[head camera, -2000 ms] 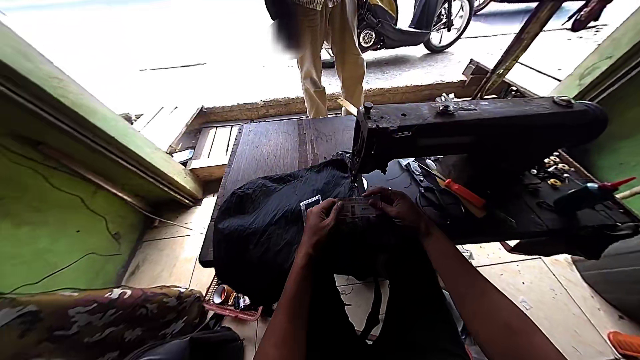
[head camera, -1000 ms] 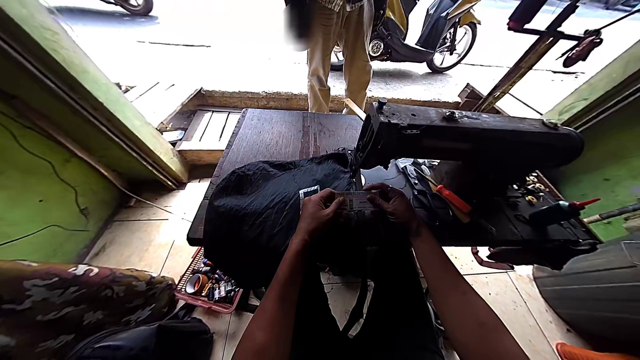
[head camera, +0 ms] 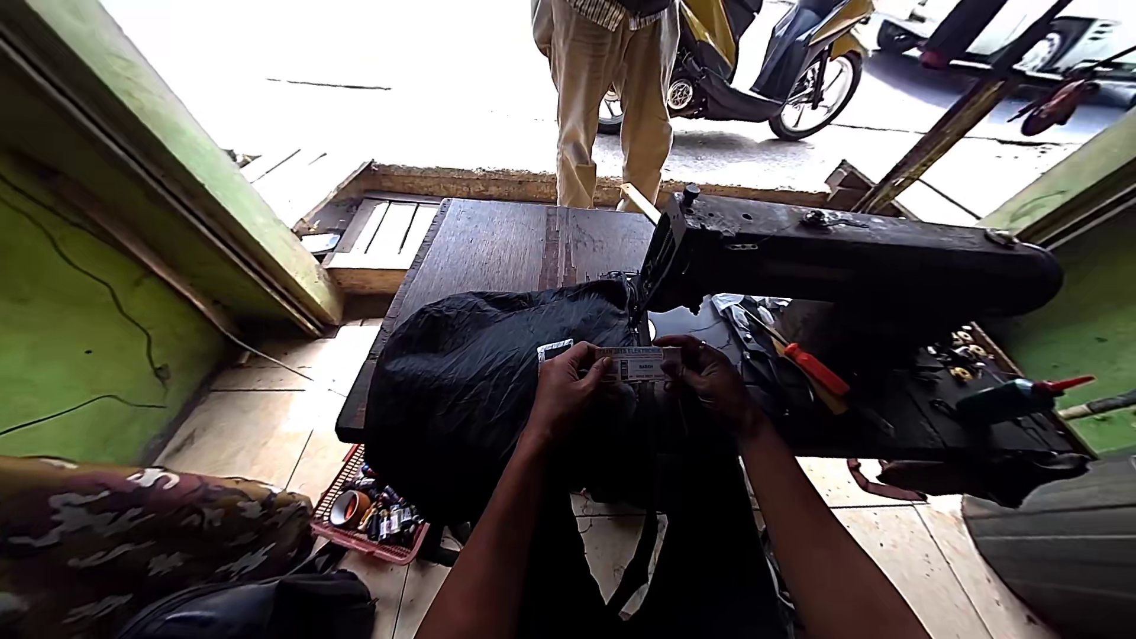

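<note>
Between my two hands is a small printed label [head camera: 641, 364], held flat over black fabric. The fingers and thumb of my left hand [head camera: 568, 383] pinch its left end; those of my right hand [head camera: 714, 377] pinch its right end. Beside my left fingers a second small white-edged piece [head camera: 555, 349] shows on the cloth. The wrinkled black fabric item [head camera: 488, 364] spreads over the left of the table and hangs over its front edge. Just beyond my hands stands the head of a black sewing machine [head camera: 852, 253], with the fabric's far edge close to its needle area.
A red-handled screwdriver [head camera: 816, 368], a dark bottle with a red nozzle [head camera: 1003, 401] and bobbins [head camera: 961, 351] lie right on the wooden table [head camera: 497, 235]. A red basket [head camera: 382, 548] of spools sits below left. A person [head camera: 612, 98] stands beyond, near a motorbike [head camera: 772, 67].
My hands stay on the label, which faces the view more plainly now. A light-coloured vehicle has come into sight at the upper right. The view has shifted somewhat.
</note>
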